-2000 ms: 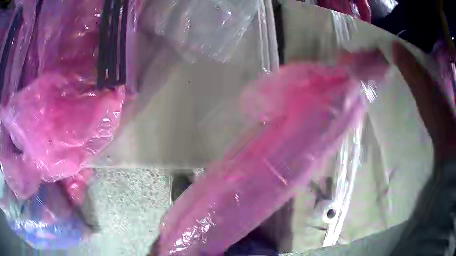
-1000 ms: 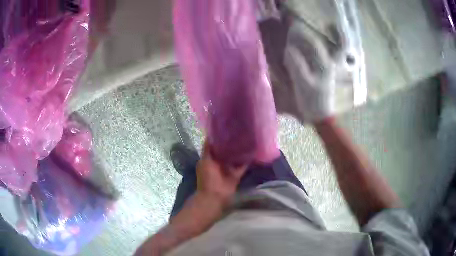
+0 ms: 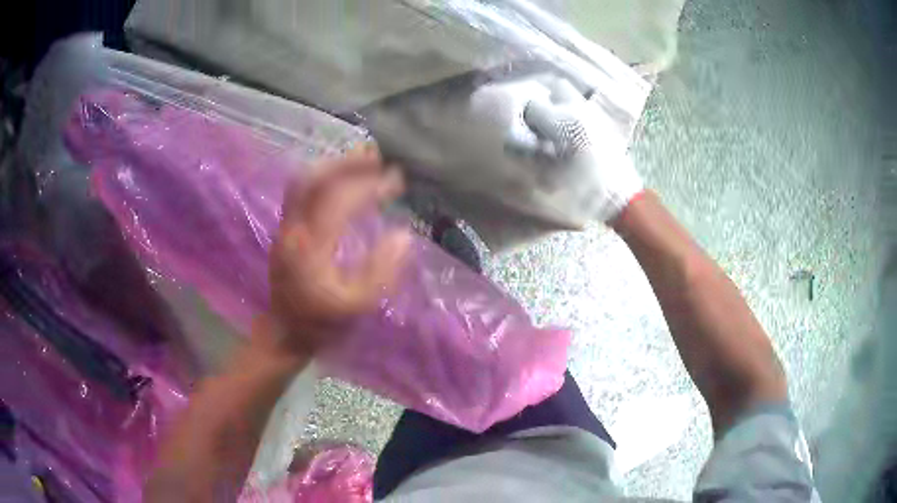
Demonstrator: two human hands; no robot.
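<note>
A long pink poly bag (image 3: 452, 339) lies diagonally from upper left down to the lap, with a puffy end near the lap. My left hand (image 3: 334, 260), bare and blurred, is over the middle of the bag with its fingers apart. It holds nothing visible. My right hand (image 3: 580, 162), in a white knit glove with a red cuff edge, is over the beige-grey cover to the right of the bag. Its fingers are curled around a small white round thing with a dark hole, which looks like a tape roll (image 3: 540, 120).
The beige-grey cover (image 3: 266, 44) has clear-edged strips. More pink film with dark long parts (image 3: 74, 344) is at the lower left. A pink bundle of film (image 3: 334, 474) is low beside my leg. Speckled floor (image 3: 757, 196) shows at the right.
The pink bag has turned to slant from upper left to the lap. My left hand has left its near end and moved over its middle. The white ring no longer shows on the strip.
</note>
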